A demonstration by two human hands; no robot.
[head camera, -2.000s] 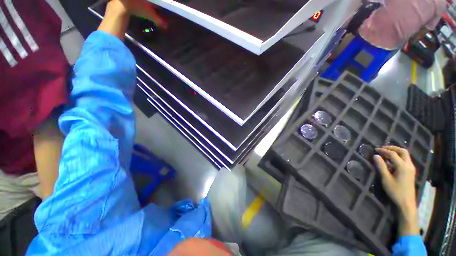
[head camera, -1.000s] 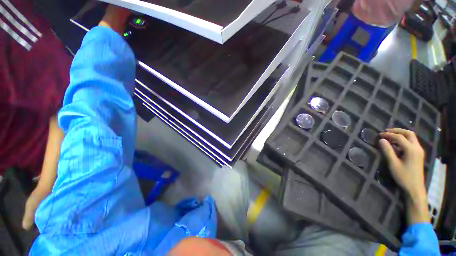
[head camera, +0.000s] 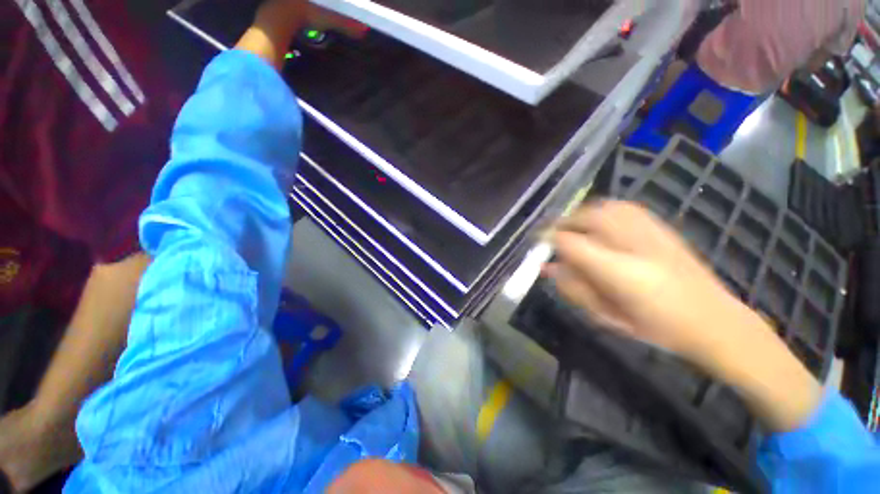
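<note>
My left hand (head camera: pixel 289 21) reaches in between two shelves of the rack (head camera: pixel 415 125) at the upper left. Its fingers are partly hidden under the upper shelf, beside small green lights (head camera: pixel 314 35). My right hand (head camera: pixel 618 265) is blurred, above the near left part of the black compartment tray (head camera: pixel 719 203), close to the rack's edge. Whether it holds something cannot be told. It covers the cells where round units lay; the far cells show no units. The tray rests on another dark tray.
A person in a dark red top (head camera: pixel 68 145) is close on the left, with a bare arm. Another person in pink (head camera: pixel 786 39) is at the upper right by a blue stool (head camera: pixel 690 111). Another blue stool (head camera: pixel 304 333) stands below the rack. My knees are under the trays.
My right hand has left the tray's right side and moved left and up toward the rack. My left hand stays between the shelves. The view has shifted slightly.
</note>
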